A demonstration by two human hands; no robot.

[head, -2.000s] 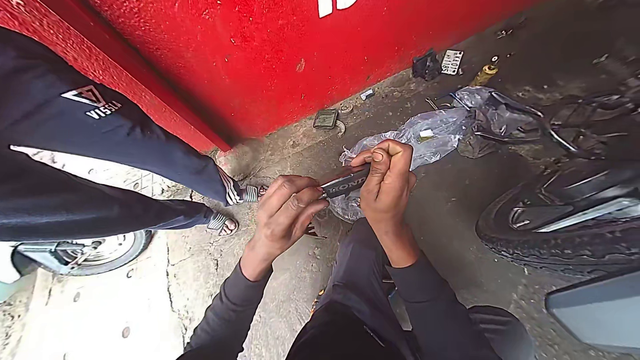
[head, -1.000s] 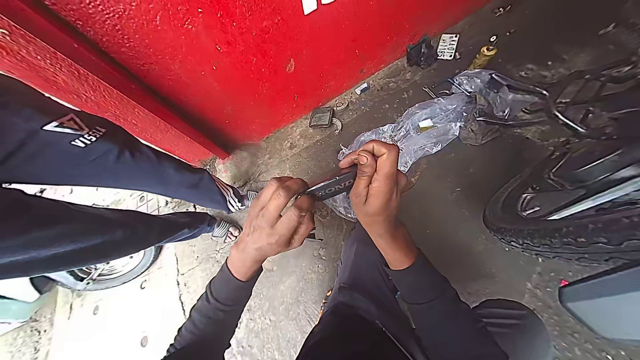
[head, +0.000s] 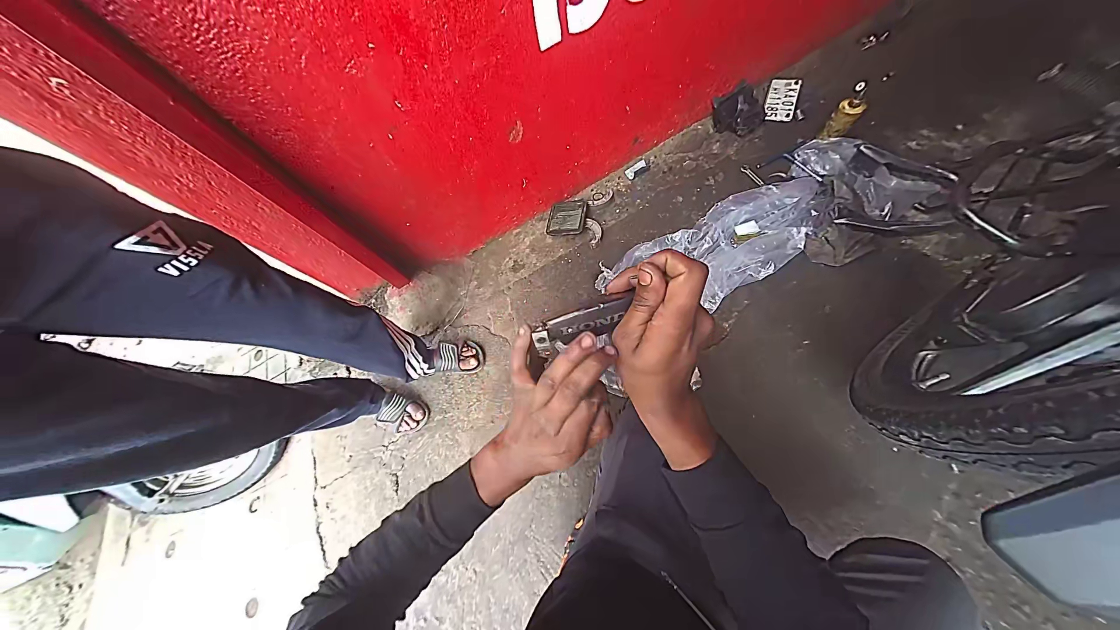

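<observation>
A flat dark strip-like part with Honda lettering and a metal end (head: 573,325) is held in front of me, above the ground. My right hand (head: 667,324) is closed around its right end, and the fist hides that end. Below the part, my left hand (head: 556,407) has its fingers partly spread, with the fingertips close to the lower edge. Whether those fingertips press on the part is not clear. Behind my right hand, a crumpled clear plastic sheet (head: 770,214) lies on the ground.
A person in dark trousers (head: 219,297) and sandals stands at left by a red wall (head: 420,114). A motorcycle tyre (head: 980,429) is at right. A small square dark part (head: 566,218), a number plate (head: 782,100) and a yellow bottle-like object (head: 843,117) lie near the wall.
My left hand has let go of the part's left end and moved below it, its fingers now spreading. That metal end is now uncovered. My right hand keeps its hold.
</observation>
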